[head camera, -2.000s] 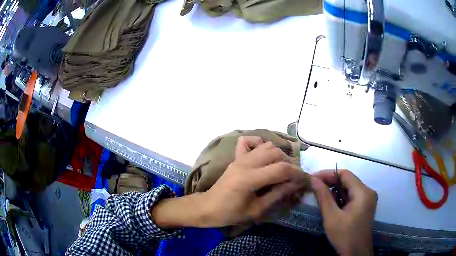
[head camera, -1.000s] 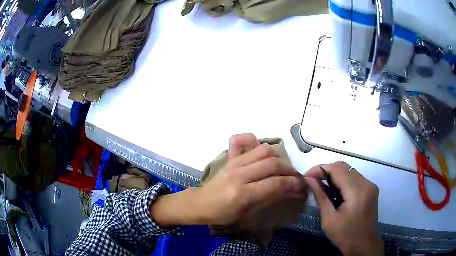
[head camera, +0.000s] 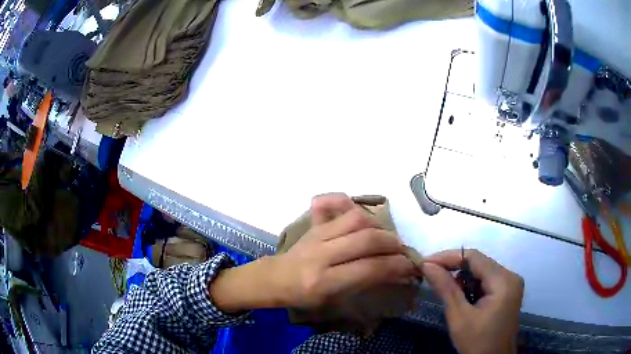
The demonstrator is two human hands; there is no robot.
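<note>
An olive-khaki garment piece (head camera: 297, 231) is bunched at the table's near edge, partly hidden by my left hand. My left hand (head camera: 346, 259) grips the cloth from above, fingers curled over it. My right hand (head camera: 477, 294) is just to the right; its thumb and index finger pinch the seam edge or corner of the cloth. Small dark thread snips (head camera: 468, 282) sit inside my right hand, with the thin point facing up. The exact tip contact at the seam is too small to tell.
A white sewing machine head (head camera: 519, 48) with a blue stripe stands at right, over its needle plate (head camera: 477, 169). Red-handled scissors (head camera: 603, 266) lie at far right. Stacked olive cloth (head camera: 149, 66) is upper left; loose cloth (head camera: 401, 12) lies along the far edge. A blue bin (head camera: 266, 335) shows below.
The machine and scissors sit slightly further right in view. The garment piece is bunched smaller under my left hand than two seconds ago. The snips in my right hand tilted, then turned upright again.
</note>
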